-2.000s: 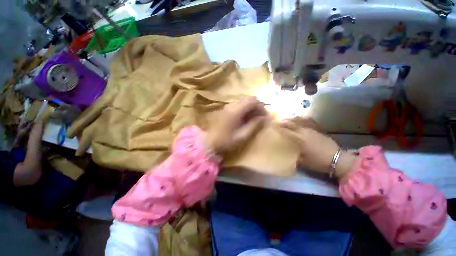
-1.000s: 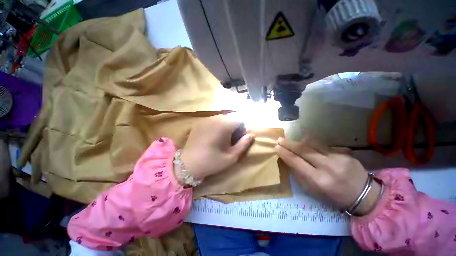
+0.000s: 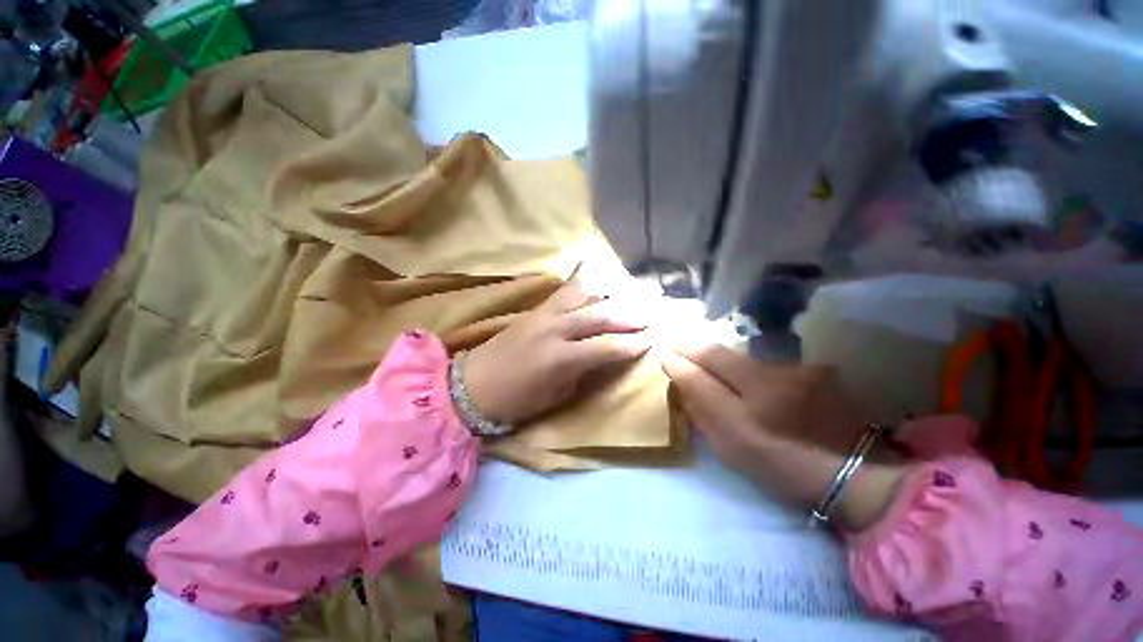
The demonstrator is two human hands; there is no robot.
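Observation:
A tan part-sewn garment (image 3: 238,251) lies in folds on the white table and runs to the sewing machine (image 3: 752,113). My left hand (image 3: 552,357) rests flat on the cloth, left of the needle area, fingers pointing to the glare. My right hand (image 3: 765,408) has its fingertips on the right edge of the cloth, just in front of the needle area. The fingertips of both hands are near each other. The presser foot and needle are lost in the lamp glare. The right hand is slightly blurred.
Scissors with orange-red handles (image 3: 1022,395) lie right of my right hand. A printed ruler (image 3: 677,583) runs along the table's front edge. A purple machine (image 3: 63,232) and a green basket (image 3: 182,57) are at the left. More tan cloth (image 3: 389,608) hangs low, below the table.
The view has shifted, so the machine head shows further right. The cloth's front corner sits further back from the ruler, nearer the needle area. Both hands remain on the cloth.

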